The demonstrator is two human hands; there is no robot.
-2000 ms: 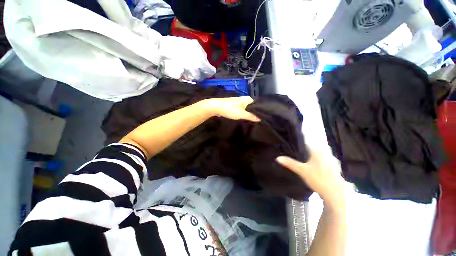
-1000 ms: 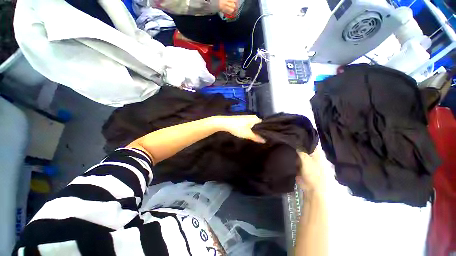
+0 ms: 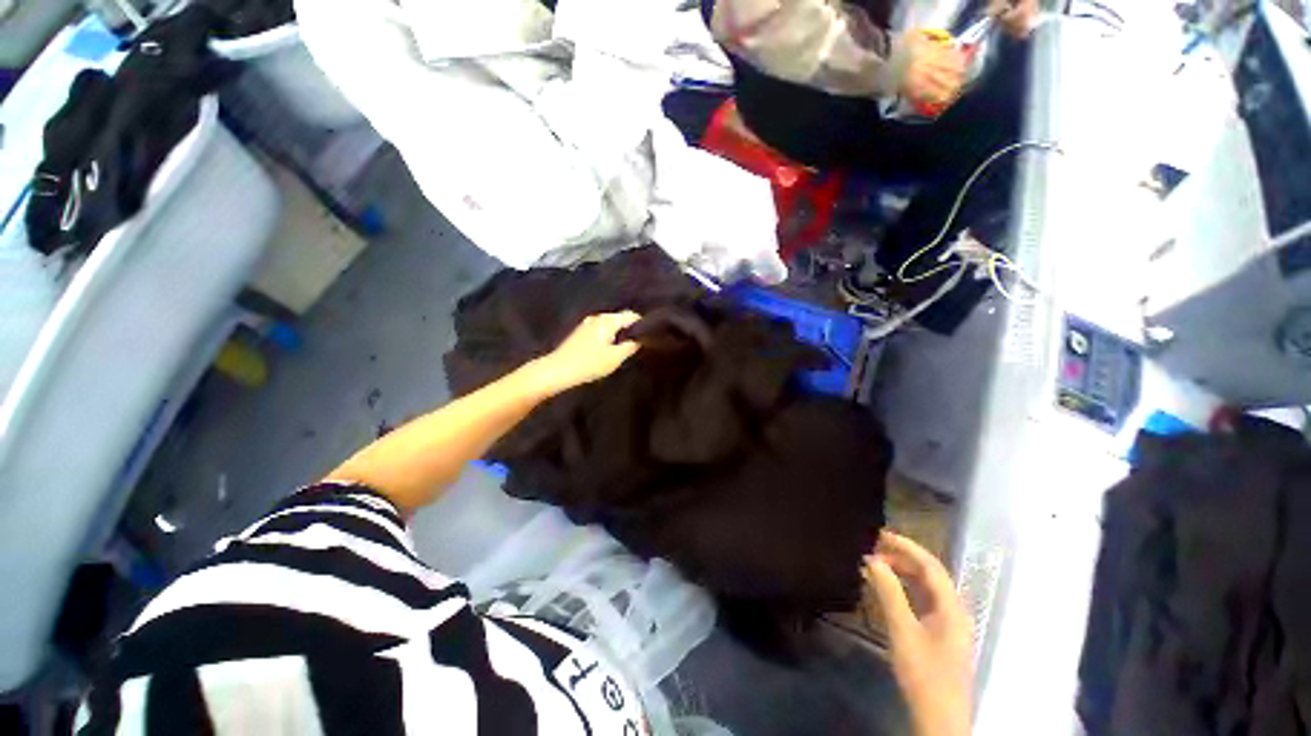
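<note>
A dark brown-black garment piece (image 3: 776, 482) hangs between my hands, over a low dark garment pile (image 3: 525, 324) on a blue crate (image 3: 805, 334). My left hand (image 3: 592, 350) grips the cloth's upper left part. My right hand (image 3: 920, 590) is at the cloth's right edge near the table edge, with the thumb or a finger at the cloth; whether it grips is hidden. Another dark garment pile (image 3: 1201, 575) lies on the white table (image 3: 1042, 575) at the right.
A person's hand (image 3: 935, 72) holds something orange-red at the top. White cloth (image 3: 532, 144) fills the upper middle. A small control box (image 3: 1098, 371) lies on the table. A white tub (image 3: 158, 316) stands left. A translucent plastic bag (image 3: 618, 604) is at my lap.
The view has turned left. My left hand has carried the cloth away from the table, back over the low pile. My right hand is now beside the table edge with more open fingers.
</note>
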